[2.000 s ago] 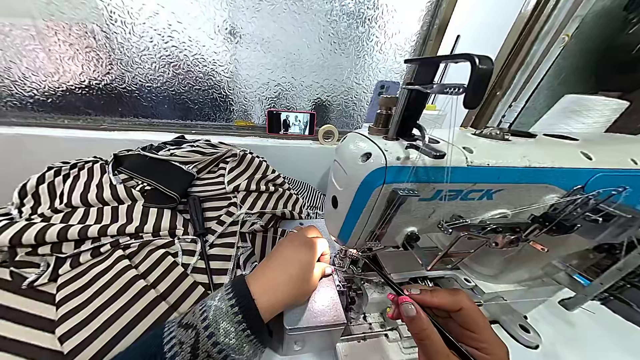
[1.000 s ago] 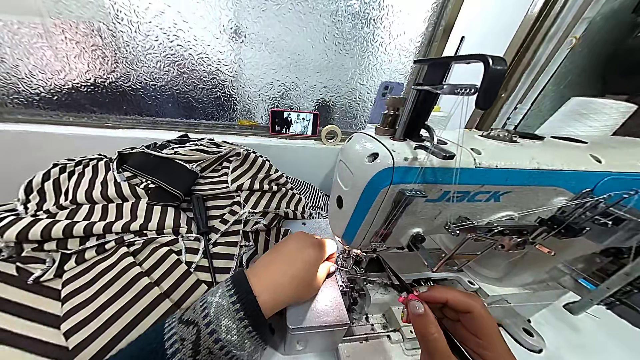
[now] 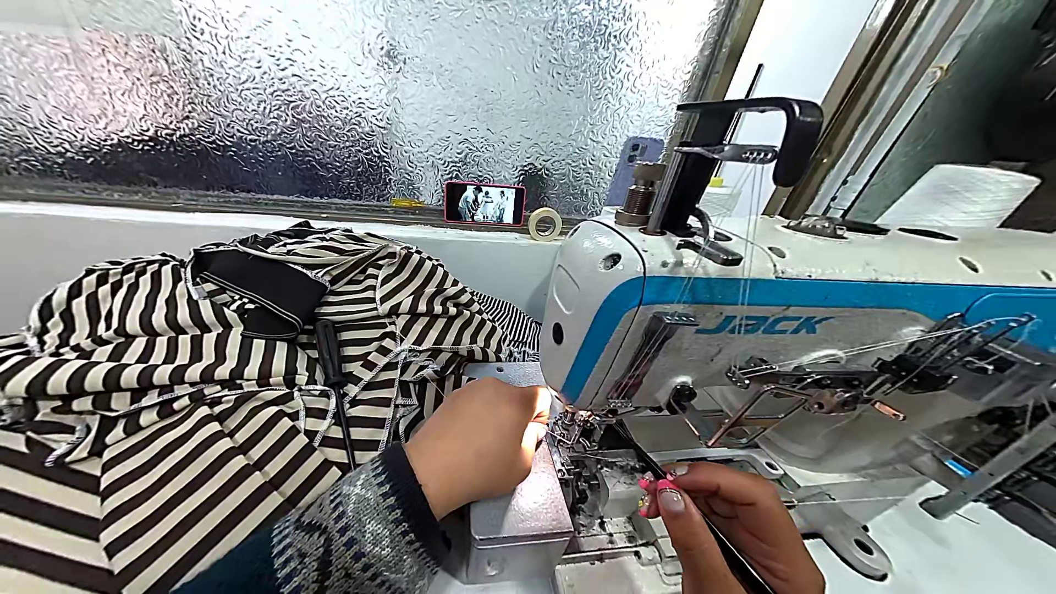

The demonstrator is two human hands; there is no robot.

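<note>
A white and blue Jack industrial sewing machine (image 3: pixel 742 322) fills the right side, its threads running down to the lit needle area (image 3: pixel 582 425). At the left of the needles is my left hand (image 3: pixel 483 441), fingertips pinched together near the presser foot; whether they hold a thread cannot be made out. Slim black tweezers (image 3: pixel 639 450) are gripped in my right hand (image 3: pixel 726 511), their tips pointing up-left toward the needle area. Beneath the hands, the metal parts of the machine bed (image 3: pixel 615 495) are exposed.
Striped black and cream fabric (image 3: pixel 165 396) is heaped at left, with a black-handled screwdriver (image 3: pixel 330 355) on it. On the ledge behind stand a phone with a lit screen (image 3: pixel 484 204) and a tape roll (image 3: pixel 544 223). A white thread cone (image 3: pixel 957 196) stands behind the machine.
The tweezers in my right hand have shifted slightly at the needle area. My left hand stays at much the same place beside the needles.
</note>
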